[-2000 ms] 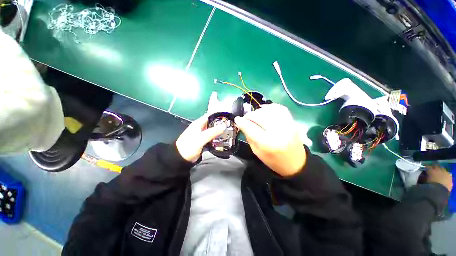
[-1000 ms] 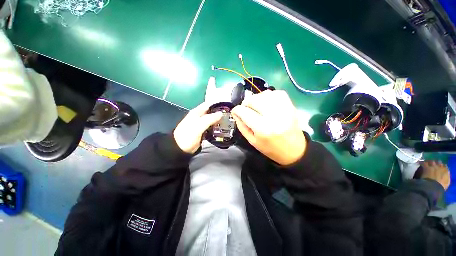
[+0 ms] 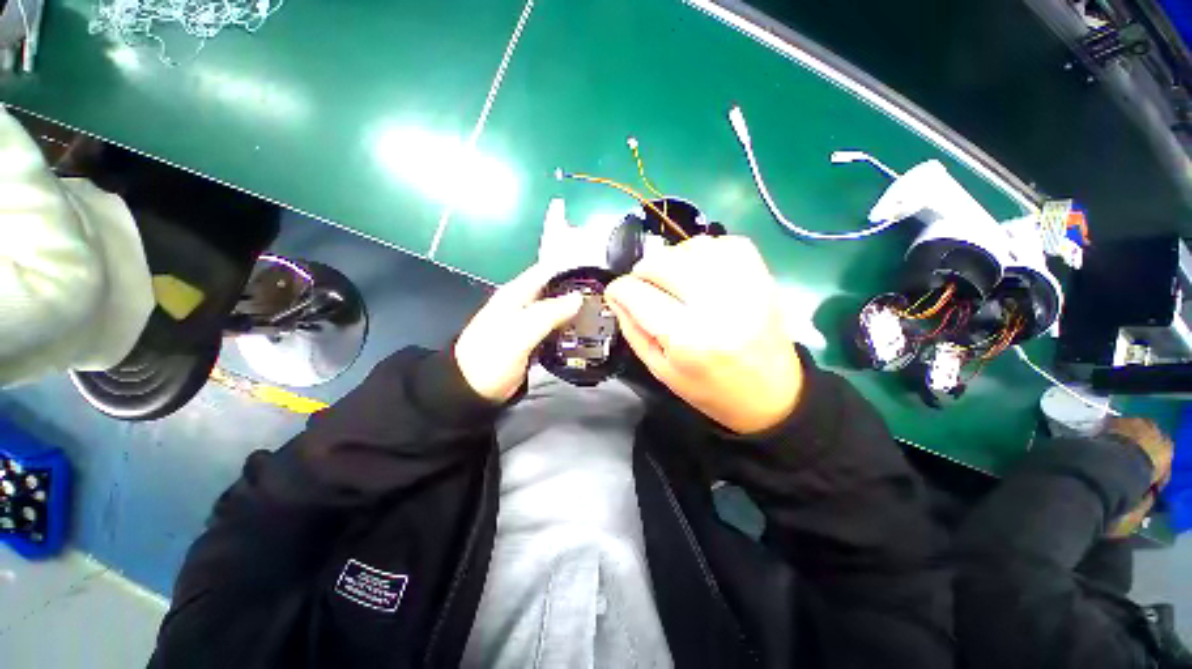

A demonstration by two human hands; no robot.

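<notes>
My left hand (image 3: 503,342) holds a round black lens module (image 3: 582,350) by its left side, its silver and circuit-board face turned up. My right hand (image 3: 716,337) has its thumb and fingertips at the module's upper right edge; whether they pinch a lead or plug is too small to tell. Just beyond my hands a white camera housing (image 3: 557,233) lies on the green bench, with a round black cup (image 3: 676,216) partly behind my right hand. Yellow and orange wires (image 3: 605,182) with tiny white plugs run from the cup onto the mat.
At right stand white housings (image 3: 961,222) with black modules hanging by coloured wires, a small coloured stack (image 3: 1061,225) and a dark box (image 3: 1127,298). Another person's hand (image 3: 1145,451) is at far right, a pale sleeve (image 3: 66,261) at left. Clear-white loops (image 3: 183,16) lie upper left; a blue crate (image 3: 32,499) is on the floor.
The view has shifted a little. My hands stay at the module with little movement. The other person's hand at far right has moved slightly around a white part.
</notes>
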